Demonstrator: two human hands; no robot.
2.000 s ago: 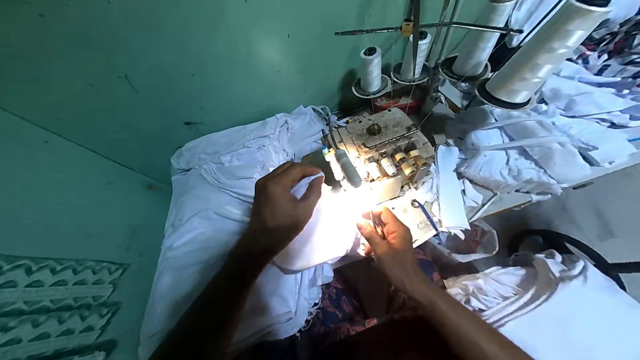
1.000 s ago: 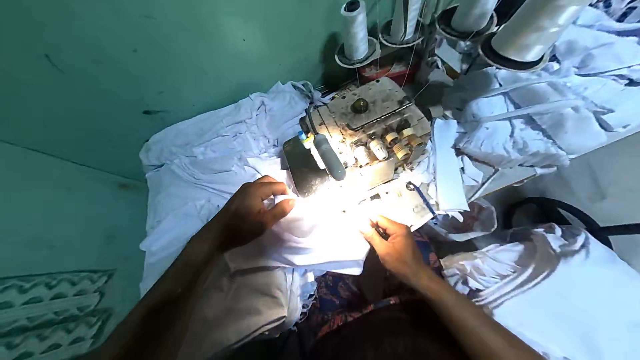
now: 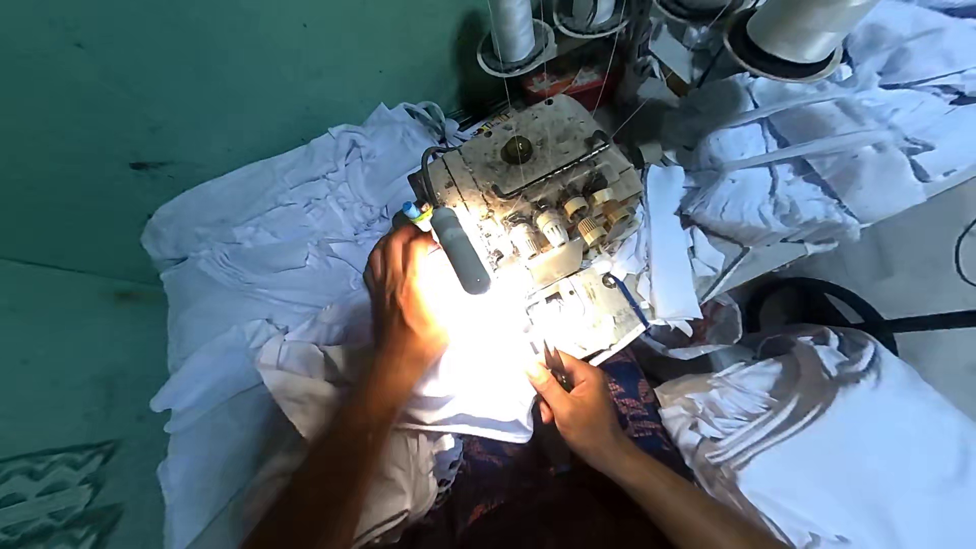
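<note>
An overlock sewing machine [image 3: 549,168] stands at the centre, its lamp [image 3: 461,252] shining on a piece of white fabric [image 3: 473,381]. My left hand [image 3: 404,290] lies over the fabric, left of the lamp, its fingertips partly hidden behind the lamp and lost in glare. With my right hand [image 3: 576,396] I hold small thread snips [image 3: 558,364], blades pointing up toward the machine's front plate, beside the fabric's right edge. Glare hides the needle area.
White garments [image 3: 267,229] are heaped left of the machine. Cones of thread [image 3: 512,30] stand behind it. Bundled white cloth [image 3: 770,175] lies at the right, and more white fabric [image 3: 862,450] at the lower right. A blue tool or strip [image 3: 629,301] rests by the machine plate.
My left hand has moved up beside the lamp since a second ago. The fabric's lower edge has shifted as well. My right hand stays near the machine's front. The view has moved closer.
</note>
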